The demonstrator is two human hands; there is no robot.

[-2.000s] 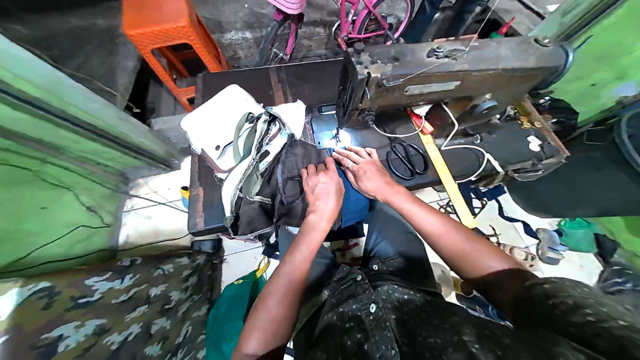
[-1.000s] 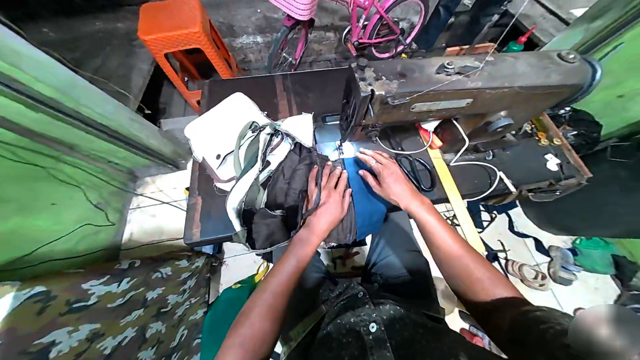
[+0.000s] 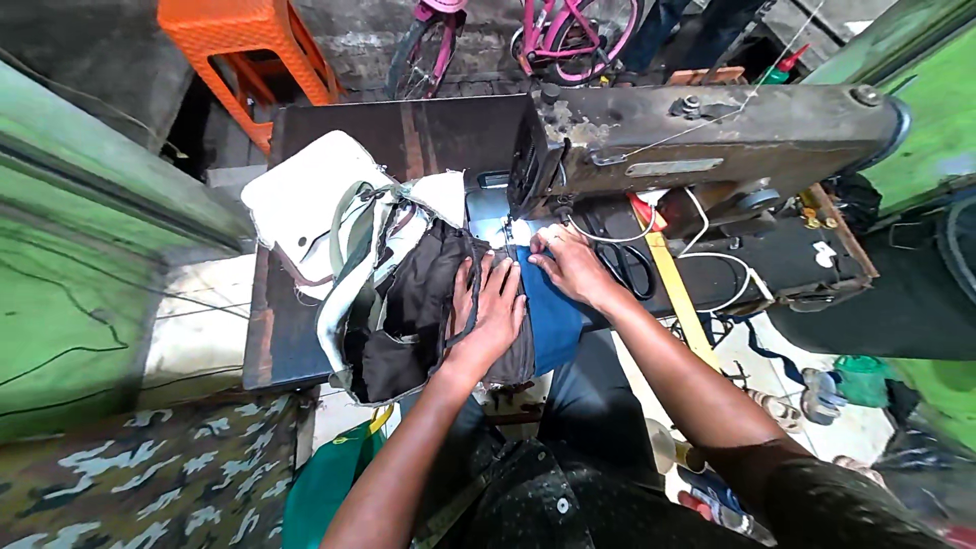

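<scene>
An industrial sewing machine (image 3: 686, 145) stands across the table, its needle area lit. Under and before its presser foot lies a dark fabric piece (image 3: 507, 358) beside a blue cloth (image 3: 550, 320). My left hand (image 3: 492, 301) lies flat with spread fingers on the dark fabric. My right hand (image 3: 568, 263) rests on the blue cloth's upper edge just right of the needle, its fingers bent; whether they pinch the cloth cannot be told. Left of my left hand, a partly assembled bag (image 3: 404, 305) with dark lining and pale straps spreads over the table, joined by a white panel (image 3: 313, 198).
Black-handled scissors (image 3: 637, 271) and a yellow ruler-like strip (image 3: 679, 293) lie right of my right hand, near a white cable (image 3: 724, 259). An orange plastic stool (image 3: 236, 46) and a pink bicycle (image 3: 560, 38) stand behind the table (image 3: 343, 122). A person's legs (image 3: 679, 34) show beyond the machine.
My left hand's fingers, bent closer to the needle two seconds ago, now lie spread lower on the dark fabric. More of the blue cloth shows between my hands than two seconds ago.
</scene>
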